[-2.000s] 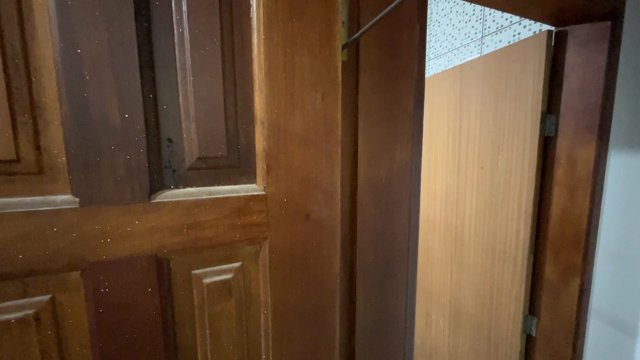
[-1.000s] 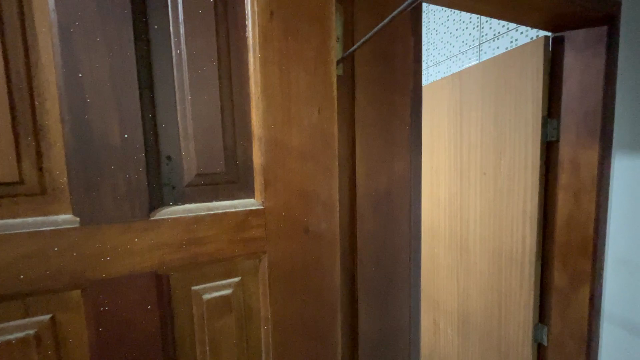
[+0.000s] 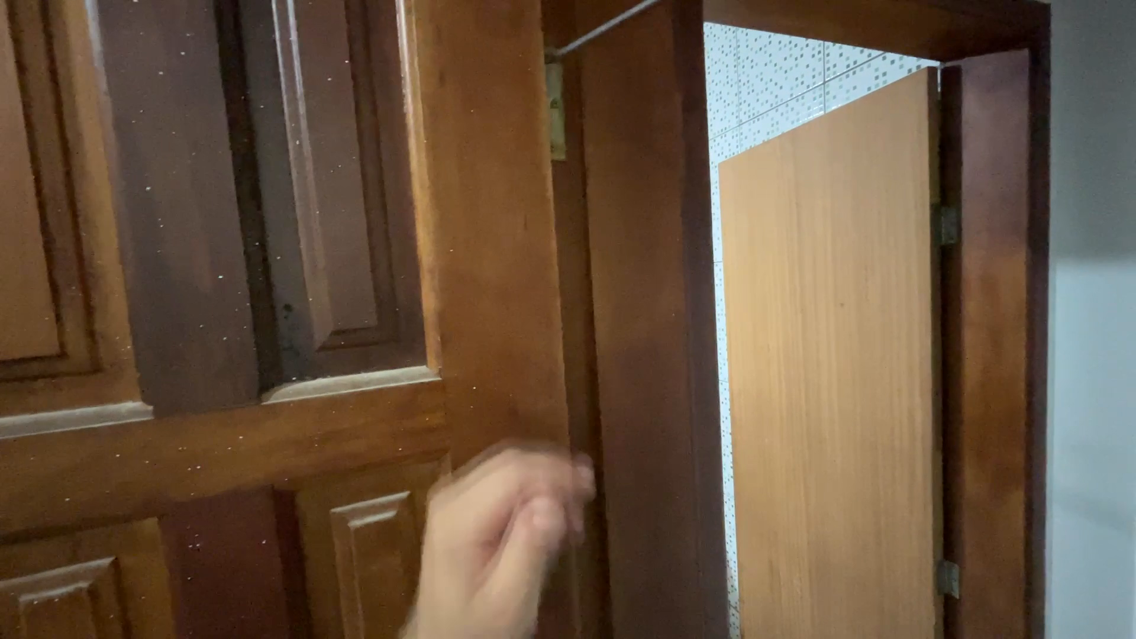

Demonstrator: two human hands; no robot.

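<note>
My left hand [image 3: 501, 537], blurred, is raised at the lower middle of the head view. Its fingers are curled with the thumb bent against them, and no object shows in it. It appears in front of the right edge of a dark brown panelled wooden door [image 3: 493, 266], near the door frame [image 3: 643, 311]; whether it touches the wood cannot be told. A brass-coloured hinge [image 3: 556, 111] sits at that edge above the hand. A thin rod or cord [image 3: 608, 27] slants up from beside the hinge. My right hand is out of view.
Right of the frame, a lighter plain wooden door [image 3: 834, 355] stands within a doorway, with metal hinges [image 3: 950, 224] on the right jamb [image 3: 998, 355]. Speckled tiles [image 3: 772, 84] show behind it. A pale wall [image 3: 1092, 355] borders the doorway at far right.
My left hand has come into view at the lower middle; neither earlier frame shows it. Both doors look unmoved.
</note>
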